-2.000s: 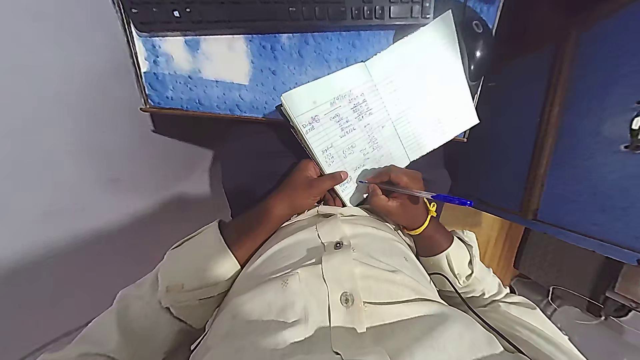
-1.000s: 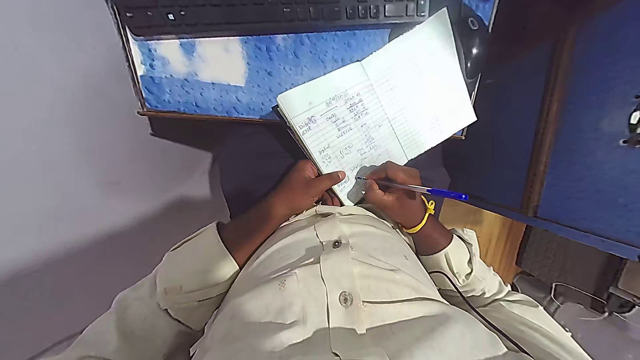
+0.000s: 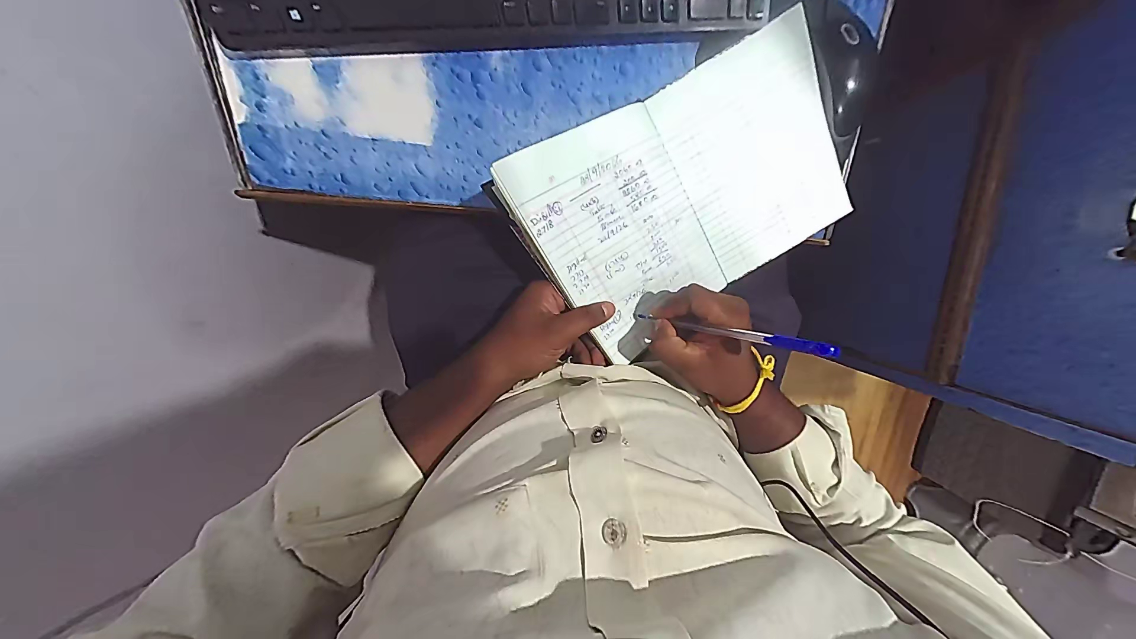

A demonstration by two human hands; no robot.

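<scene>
An open notebook with ruled pages point(image 3: 745, 160) lies tilted between my body and the desk, its left page bearing handwriting. My left hand point(image 3: 550, 330) grips the notebook's lower left edge, thumb on the page and the other fingers partly hidden beneath. In my right hand point(image 3: 706, 342) is a ballpoint pen with a blue cap on its rear end point(image 3: 799, 345); its tip touches or hovers just over the lower part of the written page. A yellow band circles my right wrist.
A black keyboard point(image 3: 479, 25) lies on the blue patterned desk top point(image 3: 346, 115). Partly behind the notebook's right page is a black computer mouse point(image 3: 845, 80). A blue panel with a brown edge stands at the right, with cables point(image 3: 1021, 532) below it.
</scene>
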